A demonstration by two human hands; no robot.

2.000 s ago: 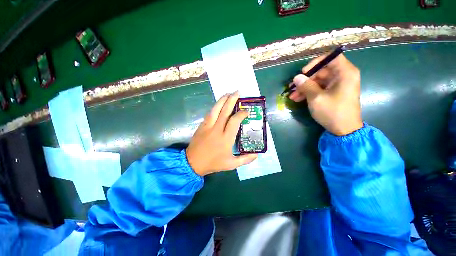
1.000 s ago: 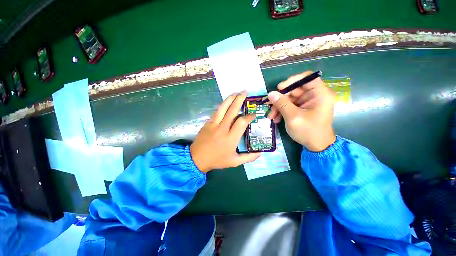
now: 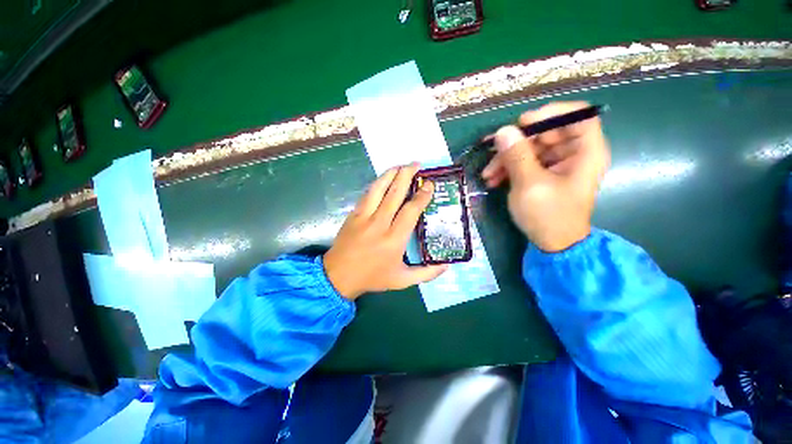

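Note:
An opened phone unit (image 3: 445,227) with a dark red rim, green board and silvery area lies on a pale blue-white liner strip (image 3: 395,117). My left hand (image 3: 378,234) holds the phone from its left side, fingers over its upper left part and thumb at its lower edge. My right hand (image 3: 551,178), slightly blurred, holds slim black tweezers (image 3: 560,120) like a pen, to the right of and above the phone, apart from it. The tweezers' tip points left and is blurred; I cannot tell if it carries anything.
Crossed pale blue liner sheets (image 3: 149,260) lie at the left, beside a black tray (image 3: 56,303). A worn whitish edge (image 3: 260,139) divides the bench from the green belt (image 3: 260,69), which carries several phones (image 3: 141,95) and small white bits. A dark fan (image 3: 747,373) is at the lower right.
My right hand has moved from over the phone to its upper right. The yellow strip on the bench no longer shows. The belt phones have shifted slightly left.

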